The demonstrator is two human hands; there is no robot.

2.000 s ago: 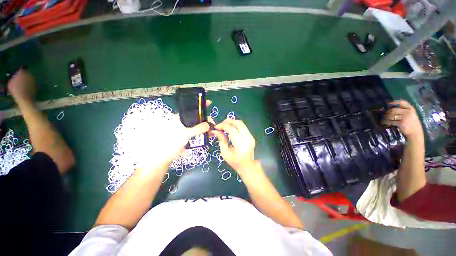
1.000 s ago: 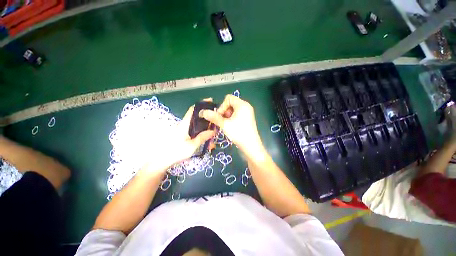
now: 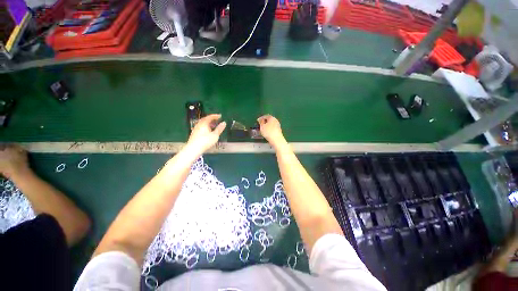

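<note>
My left hand [image 3: 208,133] is over the near side of the green belt, thumb and fingers apart, with nothing clearly held. An upright-lying black handheld unit [image 3: 193,110] is just beyond it, its lower part hidden by the hand. My right hand [image 3: 269,128] is at the right end of another black unit [image 3: 241,134], which lies crosswise at the belt's near edge; the fingers appear to grip that end. A large heap of white rings [image 3: 207,219] lies between my forearms, with loose rings [image 3: 267,211] to its right.
A pale marked strip [image 3: 113,148] edges the belt. Other black units lie at the belt's left [image 3: 59,90] and right [image 3: 399,106]. Stacked black blister trays [image 3: 406,219] are at right. A neighbour's arm [image 3: 48,196] is at left. A white fan [image 3: 179,42] and red trays [image 3: 96,40] stand beyond.
Both hands have moved from above the ring heap forward to the belt and apart. The unit held between them is now out of the working spot. The view has tilted up, showing the far side.
</note>
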